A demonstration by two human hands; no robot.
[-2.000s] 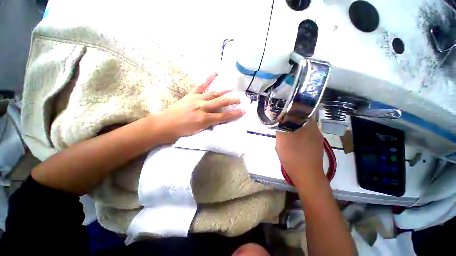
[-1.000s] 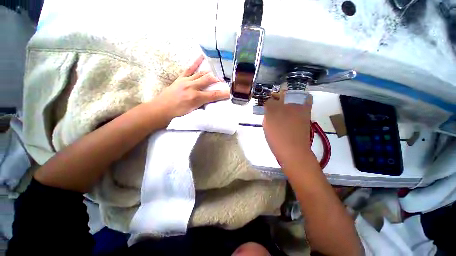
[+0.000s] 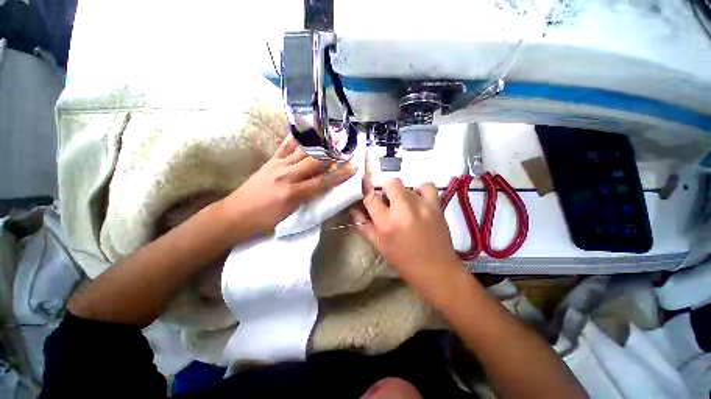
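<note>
The cream fleece piece [image 3: 179,160] lies left of the needle area and bulges toward my lap. A white band [image 3: 269,292] runs from beneath the guard down over the fleece. My left hand [image 3: 284,187] lies on the fabric with fingers spread, its fingertips close to the shiny metal guard [image 3: 305,93]. My right hand [image 3: 409,234] is at the band's right edge, thumb and fingers pinched together on it. A thin line, thread or a slim tool, shows left of these fingertips; I cannot tell which. The guard hides the needle.
The white machine head [image 3: 499,62] with a blue stripe spans the top. Red-handled scissors [image 3: 489,217] lie on the bed right of my right hand. A brown scrap [image 3: 536,176] touches the black phone [image 3: 596,187]. Fabric heaps [image 3: 616,343] lie below the table's front edge.
My right hand has moved left from beneath the head to the band's edge, uncovering the scissors. My left hand stays on the fabric. The view has shifted.
</note>
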